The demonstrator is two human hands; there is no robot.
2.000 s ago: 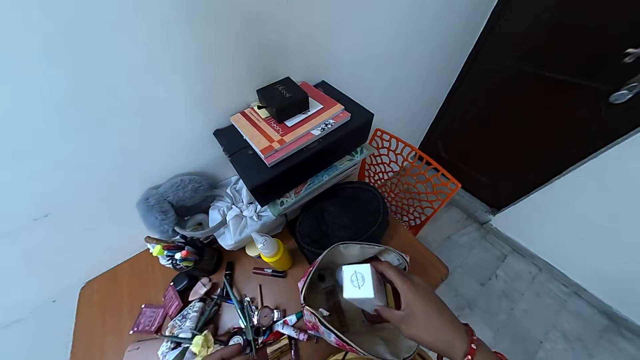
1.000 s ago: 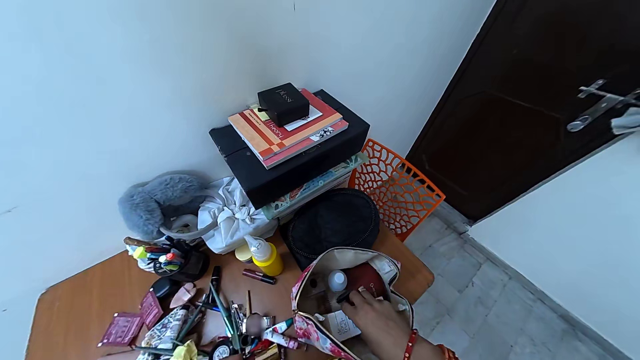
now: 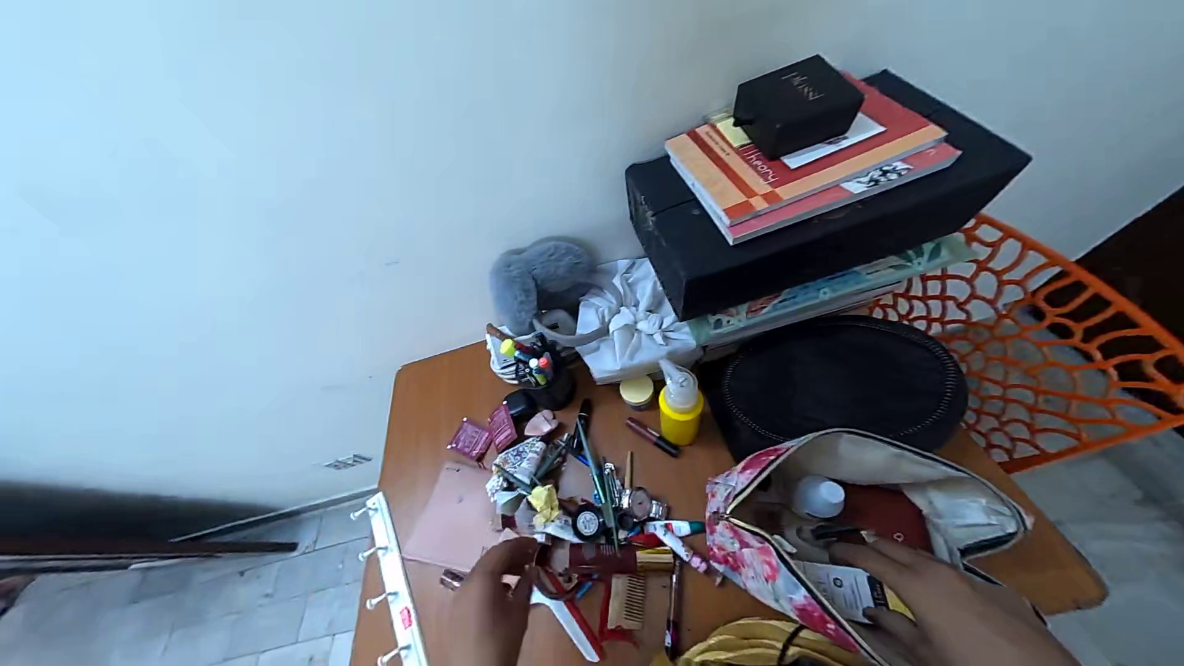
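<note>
My right hand [image 3: 934, 601] reaches into an open floral zip pouch [image 3: 772, 573], its fingers around or against a small white and yellow box [image 3: 846, 592]; how firmly is unclear. A white-capped bottle [image 3: 819, 498] and a dark red item [image 3: 883, 518] lie inside the pouch. My left hand [image 3: 499, 592] is at the near side of a pile of cosmetics, its fingertips at a round brown item [image 3: 552, 569]. Whether it grips this item is unclear. Beside it lie a dark red tube with a gold cap [image 3: 606, 559], a wooden comb [image 3: 626, 601] and a yellow crumpled piece [image 3: 544, 502].
A yellow pump bottle [image 3: 680, 412], a pen holder [image 3: 552, 381] and a round black bag [image 3: 842, 384] stand further back. Books [image 3: 805, 176] lie on a large black box [image 3: 832, 250]. An orange chair [image 3: 1064, 351] adjoins the table, and a white hook rail [image 3: 393, 578] lies at its left edge.
The white box seen in my right hand two seconds ago is no longer held up, and that hand is now in the pouch. My left hand has come into view at the pile. The view has swung left.
</note>
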